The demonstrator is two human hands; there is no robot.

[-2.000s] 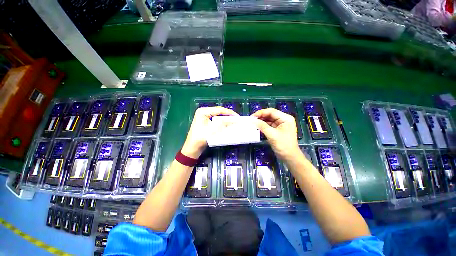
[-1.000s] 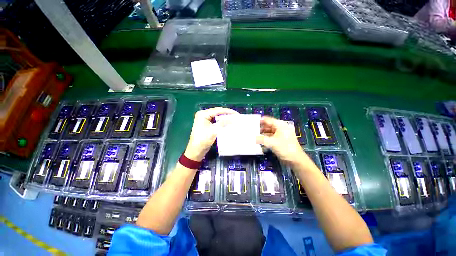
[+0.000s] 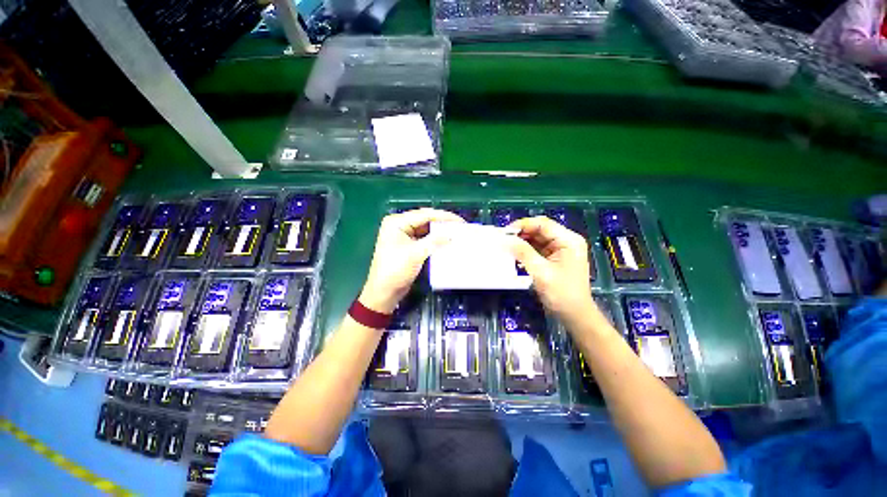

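Note:
A white backing sheet (image 3: pixel 478 260) is held over the middle tray, its lower part bent. My left hand (image 3: pixel 404 254) grips its left edge and wears a dark red wrist band (image 3: pixel 370 315). My right hand (image 3: pixel 556 260) pinches its upper right corner with thumb and fingers. Small stickers on the sheet cannot be made out. Below lies a clear blister tray (image 3: pixel 692 374) with dark phone units (image 3: pixel 464 349) in two rows. The hands and sheet hide part of the back row.
A tray of phone units (image 3: pixel 199 330) lies left, another tray (image 3: pixel 761 254) right. A thin dark tool (image 3: pixel 671 256) lies right of the middle tray. An empty tray (image 3: pixel 340 126) with a white sheet (image 3: pixel 403 141) lies behind. An orange-brown fixture (image 3: pixel 73 209) stands left. A person's blue sleeve (image 3: pixel 861 359) covers part of the right tray.
The sheet, spread flatter a second ago, is now bent and looks shorter. My right fingers have moved to its upper right corner. A blue sleeve has come in over the right tray.

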